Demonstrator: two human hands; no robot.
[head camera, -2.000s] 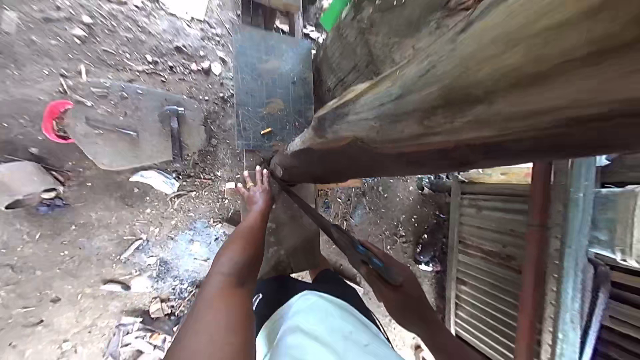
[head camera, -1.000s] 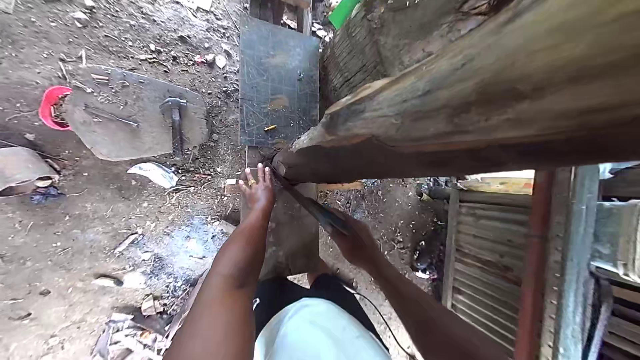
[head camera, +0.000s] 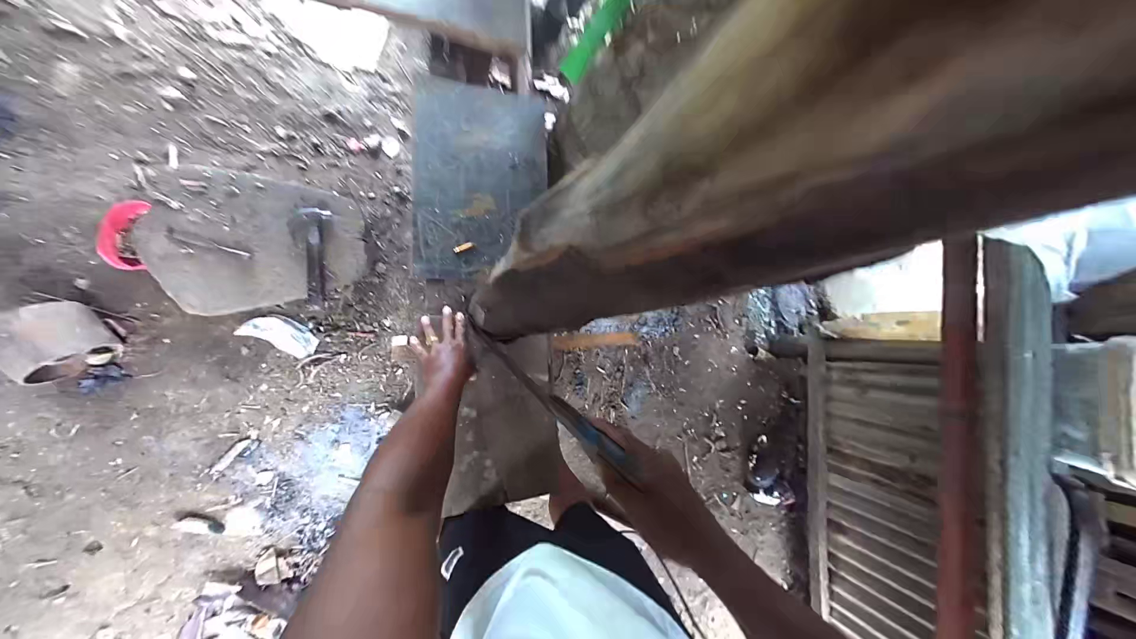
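Note:
My right hand (head camera: 635, 470) is closed around the blue handle of a handsaw (head camera: 532, 386), whose narrow dark blade slants up and left to the foot of a thick wooden post (head camera: 612, 240). Fingers spread, my left hand (head camera: 444, 351) rests at the left edge of a dark board (head camera: 506, 435), beside the post's foot and the blade's far end. Whether its palm presses on a workpiece there cannot be made out. A dark metal sheet (head camera: 479, 169) lies beyond the hands, with a small orange-brown piece on it.
At left, a hammer (head camera: 315, 257) and a thin rod (head camera: 209, 244) lie on a flat slab (head camera: 248, 284), near a red bowl (head camera: 115, 235). Ash (head camera: 337, 453) covers ground left of my legs. A slatted wooden panel (head camera: 879, 479) and a red-brown pole (head camera: 957, 426) stand at right.
My right hand with the saw moved up toward the post's foot, then back down toward my body. My left hand has stayed beside the post. The view has shifted slightly.

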